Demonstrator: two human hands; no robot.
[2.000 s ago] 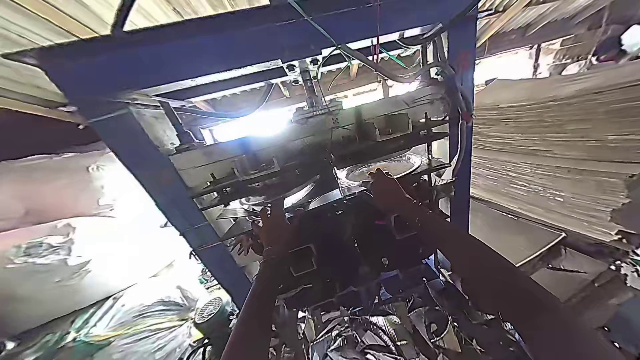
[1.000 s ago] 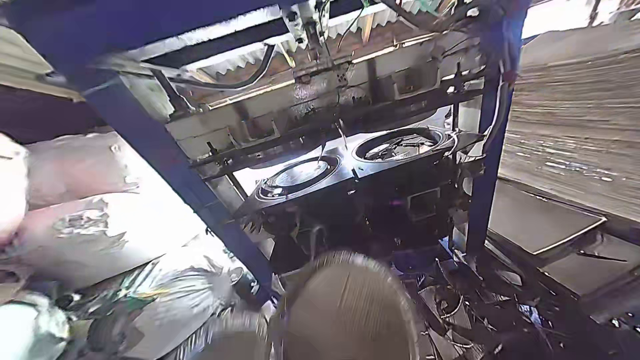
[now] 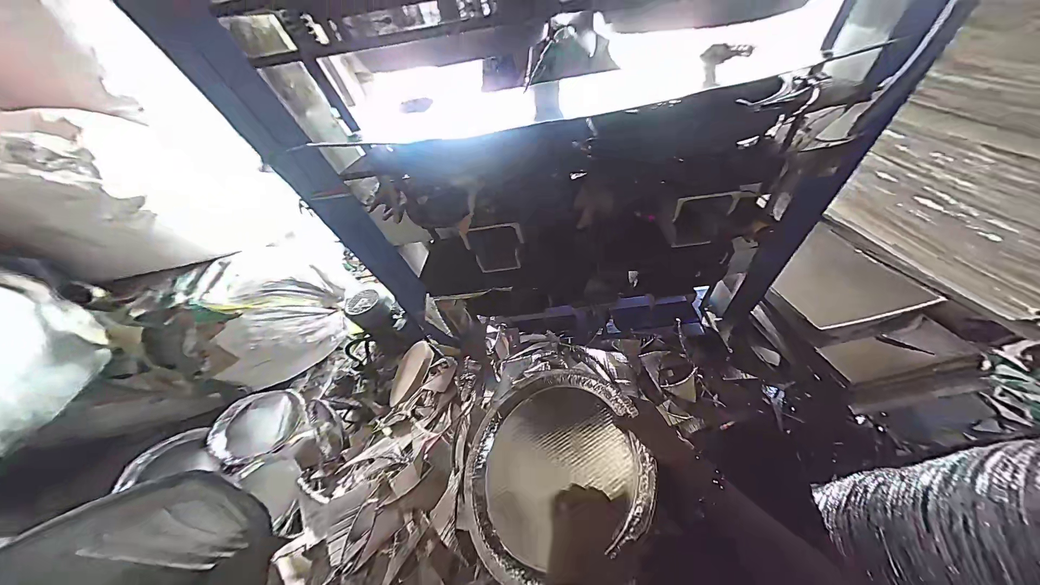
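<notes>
A round plate with a shiny, textured face and a crimped rim (image 3: 561, 463) is low in the middle of the view, above a heap of scraps. My right hand (image 3: 654, 426) is at its upper right rim, the dark forearm running down to the lower right; the fingers are blurred, and the grip looks closed on the rim. A brown shape covers the plate's lower part; whether it is my left hand or a shadow is unclear. Beyond stands a blue-framed press (image 3: 349, 219), its dark lower part facing me. Its dies are not clearly visible.
Cut strips and scraps (image 3: 406, 479) lie below the press. More round plates (image 3: 256, 426) are at the lower left, near a grey rounded form (image 3: 154, 536). A large plate stack (image 3: 934, 512) is at lower right. Sheets (image 3: 942, 179) are piled at right; full sacks (image 3: 276, 301) stand left.
Both hands were up at the press's two round dies; the right hand is now low by the plate. One second ago round plates showed close at the bottom edge. The view has tilted down.
</notes>
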